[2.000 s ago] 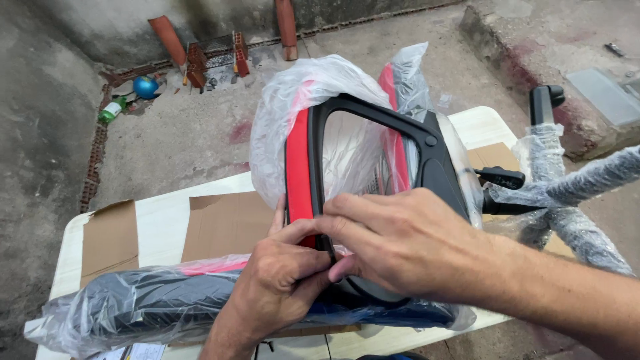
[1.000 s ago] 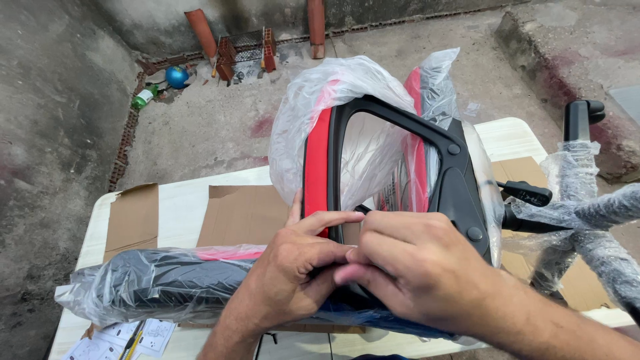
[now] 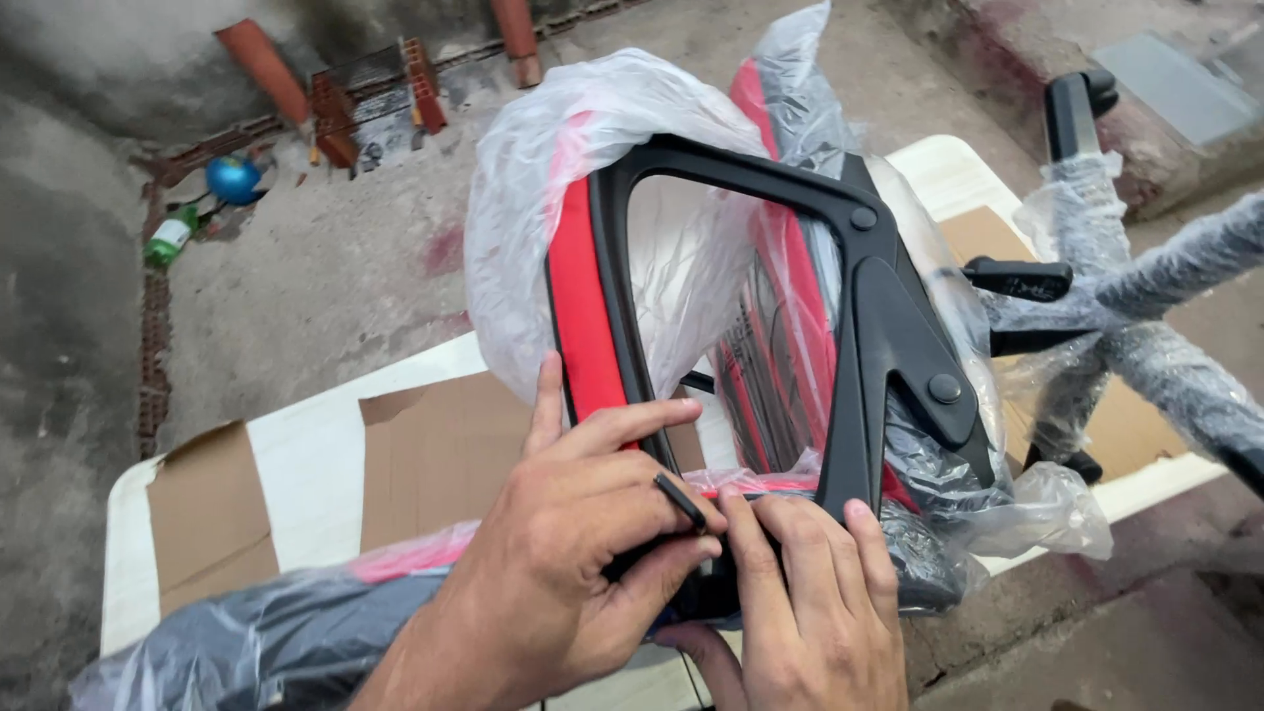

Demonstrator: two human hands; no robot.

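Both of my hands meet at the lower corner of a black plastic armrest frame [image 3: 736,163] of a chair. My left hand [image 3: 583,523] holds a small black hex key [image 3: 679,499] between its fingers, with the index finger extended over the frame. Beside it, the fingertips of my right hand [image 3: 800,583] rest on the lower part of the frame, its thumb underneath. A red-edged padded chair part [image 3: 583,296] stands along the frame's left side, partly covered by a clear plastic bag [image 3: 523,217]. The fastener between my fingers is hidden.
A white folding table [image 3: 306,474] carries cardboard pieces [image 3: 434,454] and a plastic-wrapped dark cushion [image 3: 286,622]. To the right, a chair base wrapped in film [image 3: 1136,306] has a black lever [image 3: 1022,278]. Bricks [image 3: 336,118], a blue ball [image 3: 233,180] and a green bottle [image 3: 171,237] lie beyond.
My right hand has moved down from above the frame's corner to its lower edge, fingers now pointing up. A hex key now shows in my left hand. The view has come closer to the frame.
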